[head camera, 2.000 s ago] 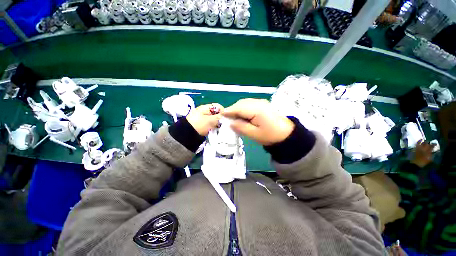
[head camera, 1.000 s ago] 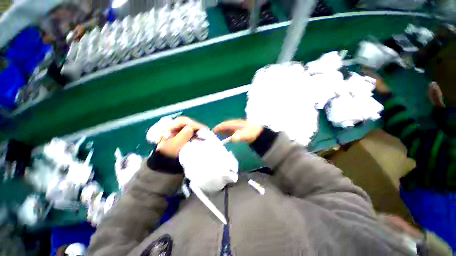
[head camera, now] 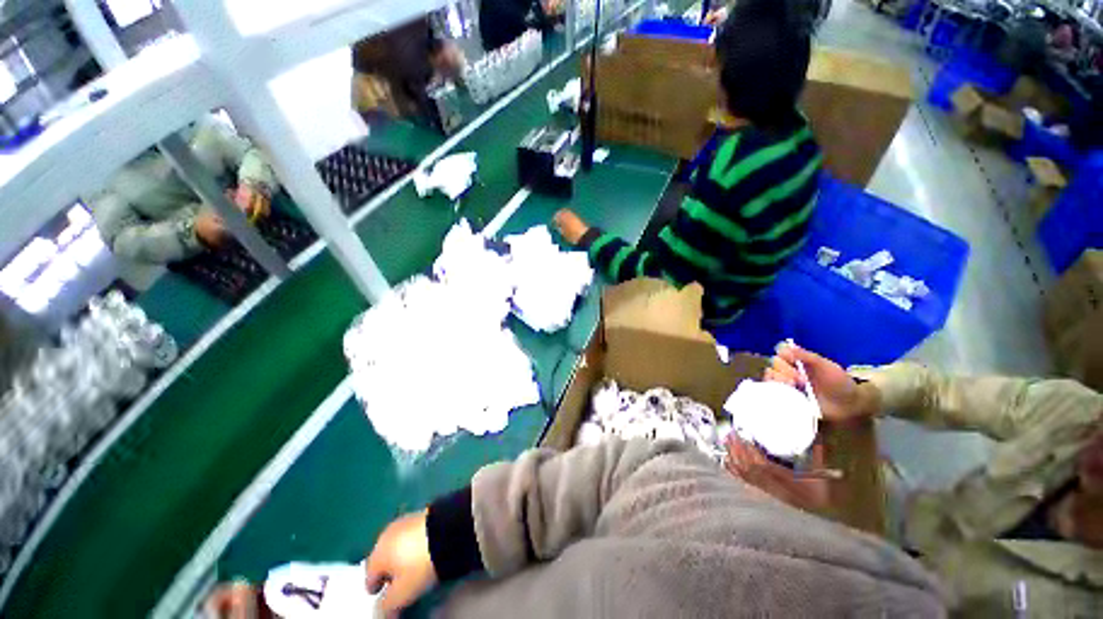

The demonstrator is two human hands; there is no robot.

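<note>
A white camera housing (head camera: 317, 589) with dark wires or slots on its face lies between my hands at the bottom left edge of the view. My right hand (head camera: 405, 565) grips its right side. My left hand (head camera: 236, 601) is at its left side, blurred and mostly cut off by the bottom edge. The lower part of the housing is also cut off.
A bright bag of white parts (head camera: 435, 363) lies on the green bench, with white housings (head camera: 547, 281) beyond it. An open carton (head camera: 653, 320) of white round parts stands right. Another person's hands (head camera: 823, 385) hold a white unit over it. A person in green stripes (head camera: 756, 206) sits beyond.
The view has swung far to the right, bringing the carton and neighbouring people into view. My hands and the housing have shifted to the bottom left. My right hand has closed on the housing.
</note>
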